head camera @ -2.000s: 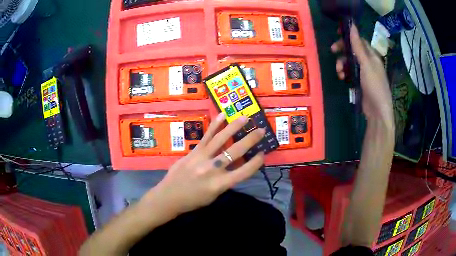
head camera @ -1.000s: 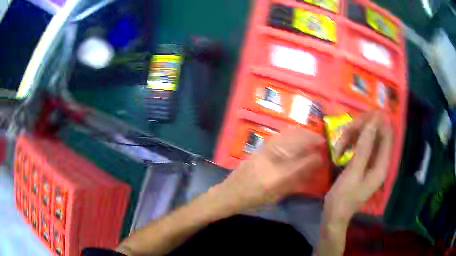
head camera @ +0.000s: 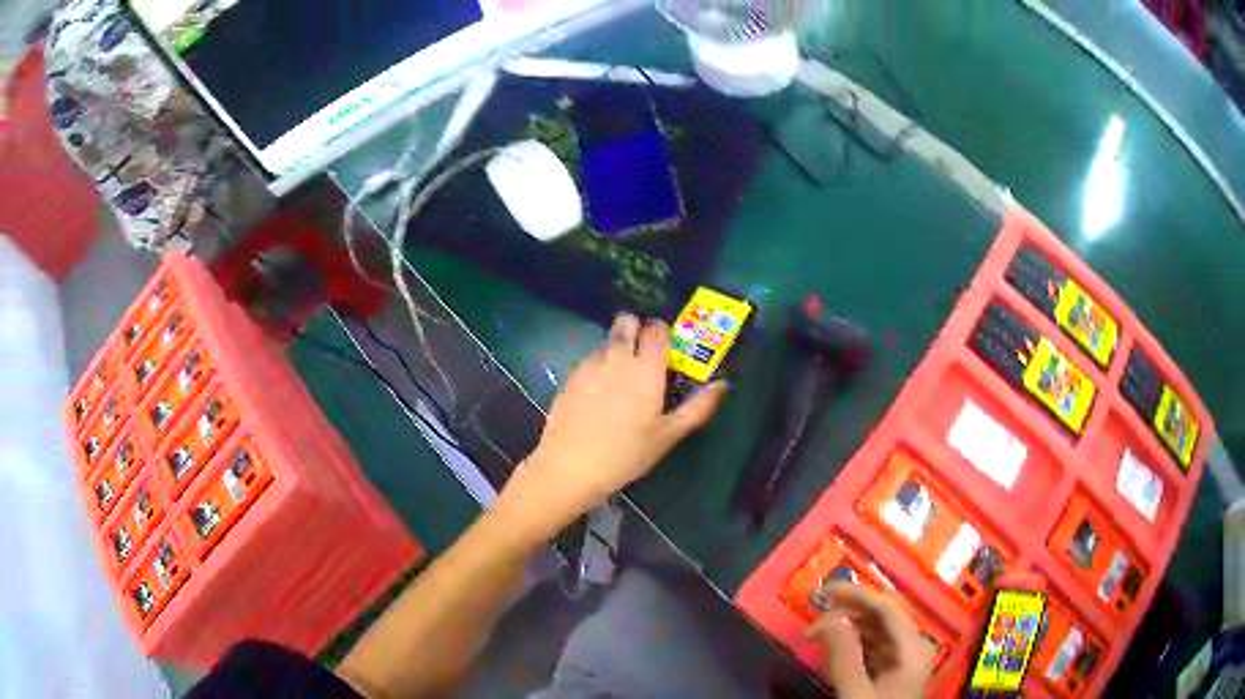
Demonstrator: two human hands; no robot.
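My left hand (head camera: pixel 621 417) is closed around the keypad end of a feature phone (head camera: pixel 709 332) on the green bench, left of the black barcode scanner (head camera: pixel 806 396). The phone's yellow screen film faces up; its lower part is hidden by my fingers. A second feature phone (head camera: pixel 1010 639) lies screen up over the lower part of the red foam tray (head camera: pixel 778 563). My right hand (head camera: pixel 874 639) is above the tray's lower edge, left of that phone, with curled, parted fingers and nothing visible in it. The frame's bottom edge cuts it off.
A stack of red foam trays (head camera: pixel 321 526) stands at the left. A white mouse (head camera: pixel 534 190), a blue-screened device (head camera: pixel 628 178), a monitor (head camera: pixel 328 68) and a white fan base (head camera: pixel 744 62) are at the back. Loose cables run along the bench's near edge.
The view has swung left. My left hand has left the phone over the tray and taken hold of the phone beside the scanner. My right hand is now apart from the phone over the tray.
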